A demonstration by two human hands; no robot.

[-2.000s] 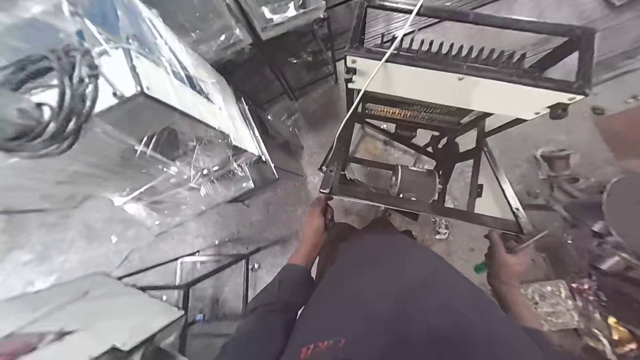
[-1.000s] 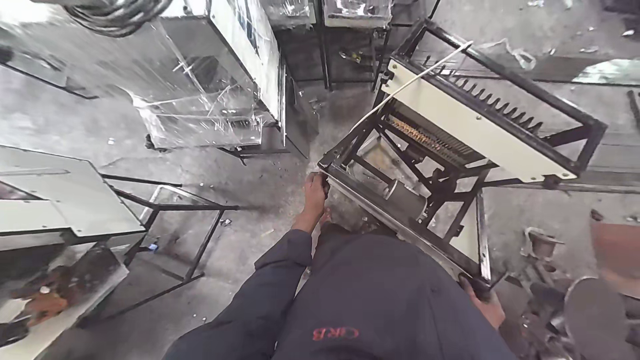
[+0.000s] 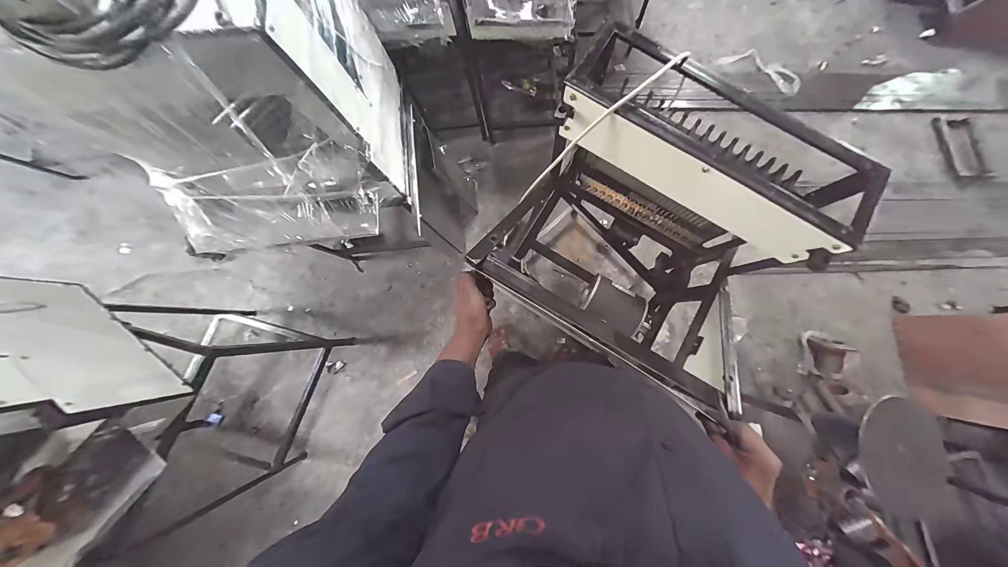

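Note:
A black metal machine frame [image 3: 598, 327] with a cream side panel [image 3: 701, 169], a row of black teeth [image 3: 732, 146] and a cylindrical motor [image 3: 614, 303] stands tilted across the view in front of my body. My left hand [image 3: 472, 303] grips its near left corner, fingers curled under the bar. At the near right corner my right hand [image 3: 748, 453] is closed around the frame, its fingers partly hidden beneath it. A white cable [image 3: 602, 118] runs over the panel from the top bar down towards the left side.
Plastic-wrapped cabinets [image 3: 276, 157] stand at upper left, with a coiled cable [image 3: 102, 31] on top. Lower left, a pale-panelled unit [image 3: 79, 346] has black legs jutting across the floor. Metal parts and a round disc [image 3: 906, 457] lie at lower right, near a reddish-brown sheet [image 3: 957, 366].
The machine frame has turned clockwise in view, its right end now nearer my body. A green-handled tool seen by my right hand two seconds ago no longer shows. The view has swung too.

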